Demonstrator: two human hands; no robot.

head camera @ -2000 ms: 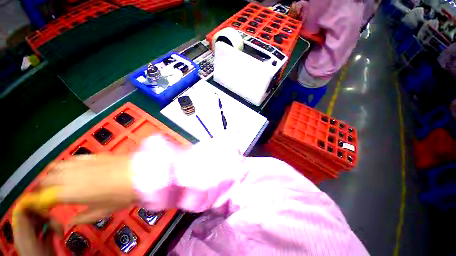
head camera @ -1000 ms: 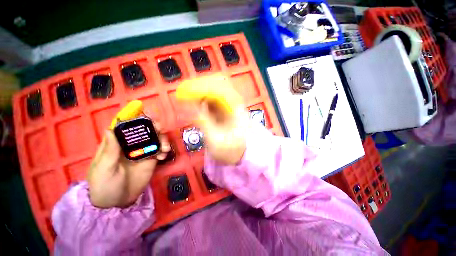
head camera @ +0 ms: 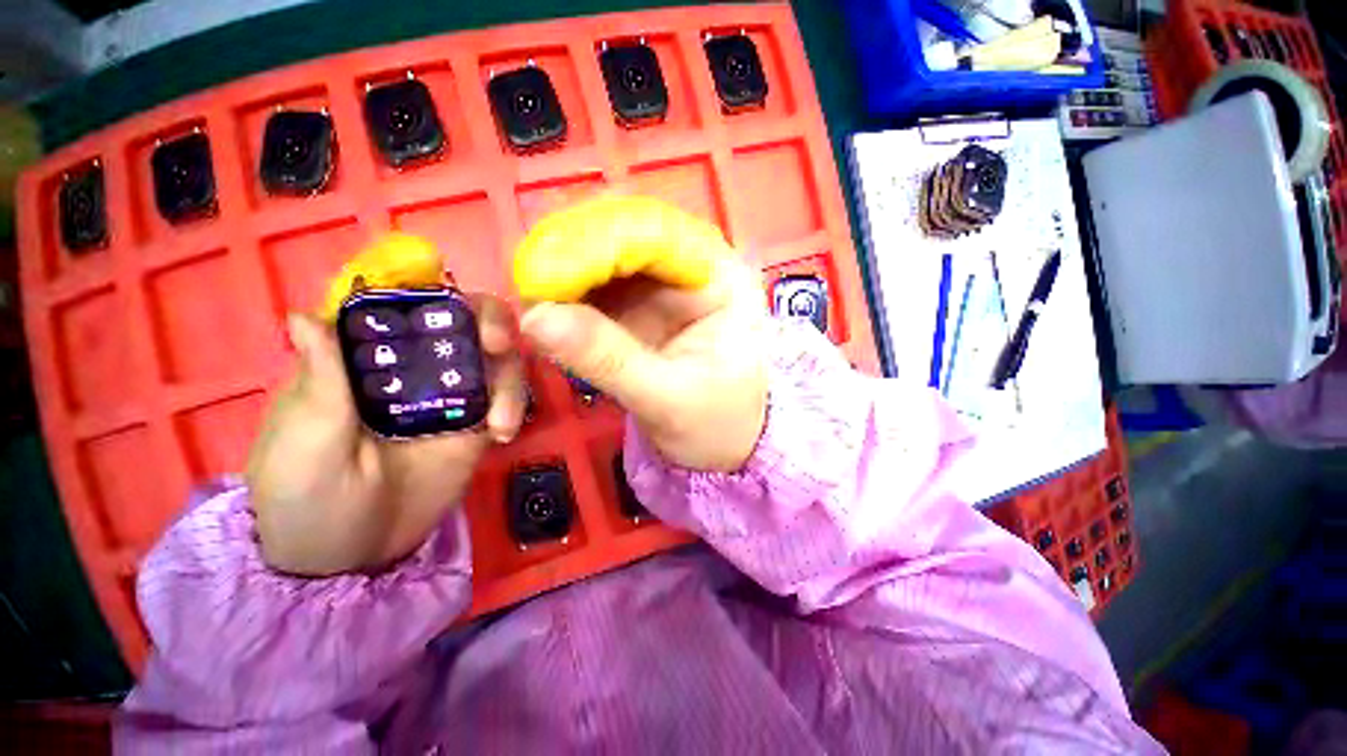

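Observation:
My left hand [head camera: 347, 458] holds a black smartwatch body [head camera: 415, 363] with its screen up and lit, showing several white icons. A yellow finger cot shows behind the watch's top edge. My right hand [head camera: 672, 340] is just right of the watch, its yellow-covered finger [head camera: 621, 244] curved and its thumb pointing left; I see nothing held in it. Both hands are above the red tray [head camera: 126, 458]. Dark watch bodies [head camera: 528, 107] fill the tray's far row, and a few more lie in nearer pockets, partly hidden by my hands and sleeves.
Right of the tray lies a clipboard with a white sheet [head camera: 1034, 421], bearing a small stack of watch bodies [head camera: 963, 189] and pens [head camera: 1028, 318]. Beyond are a blue bin [head camera: 886, 67] and a white tape dispenser [head camera: 1189, 244]. Spare red trays [head camera: 1101, 495] stand lower right.
The watch screen has changed from lines of text to icons. My right hand has stayed near the watch, its finger and thumb now clearer. The view has shifted slightly, so the tray appears higher.

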